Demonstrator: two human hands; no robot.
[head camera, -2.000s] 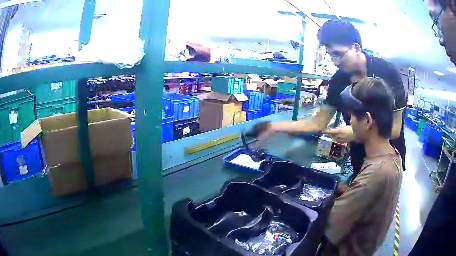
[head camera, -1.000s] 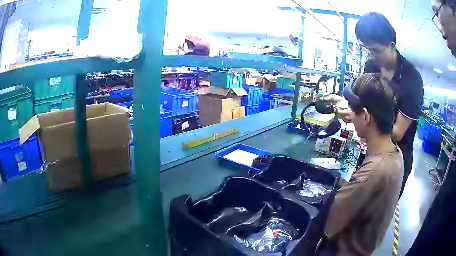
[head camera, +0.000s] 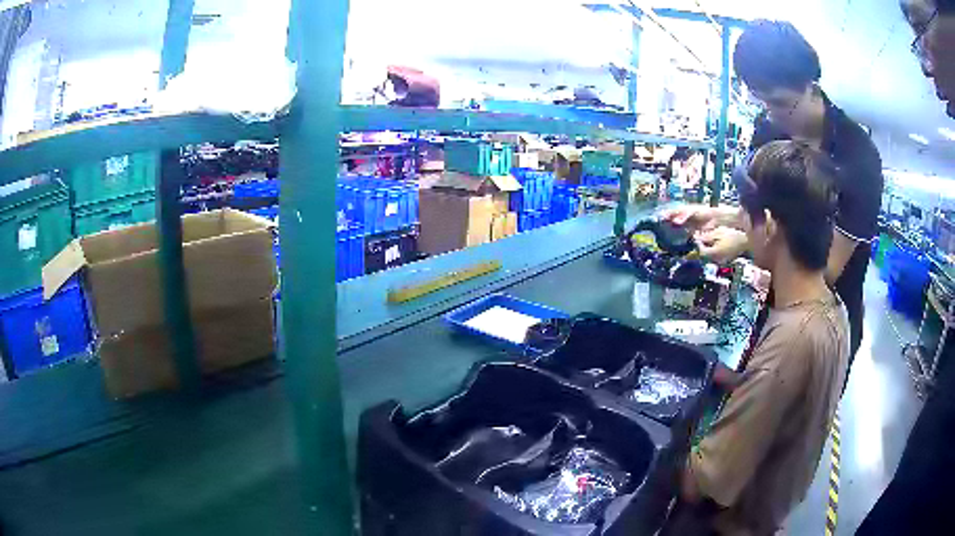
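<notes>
Neither of my hands is in view. Two black insert trays stand nearest in front of me: the near insert tray (head camera: 419, 492) at the bottom centre and a second insert tray (head camera: 586, 340) just beyond it. A shiny clear accessory bag (head camera: 571, 487) with a small red-white spot lies in the near tray, and another accessory bag (head camera: 662, 385) lies in the far one. A blue work tray (head camera: 503, 320) with a white bottom lies on the belt behind them, a dark part at its right end. A standing person holds black headphones (head camera: 670, 257) further along the line.
A green post (head camera: 314, 272) rises left of the trays. An open carton (head camera: 189, 304) stands across the belt (head camera: 157, 461). A yellow strip (head camera: 445, 282) lies on the far ledge. A seated person (head camera: 780, 387) is close at the right; another person's dark sleeve cuts the right edge.
The standing person's hands left the blue work tray with headphones, which are now held further back by the pale box. The blue tray shows its bare white bottom. My view has shifted slightly.
</notes>
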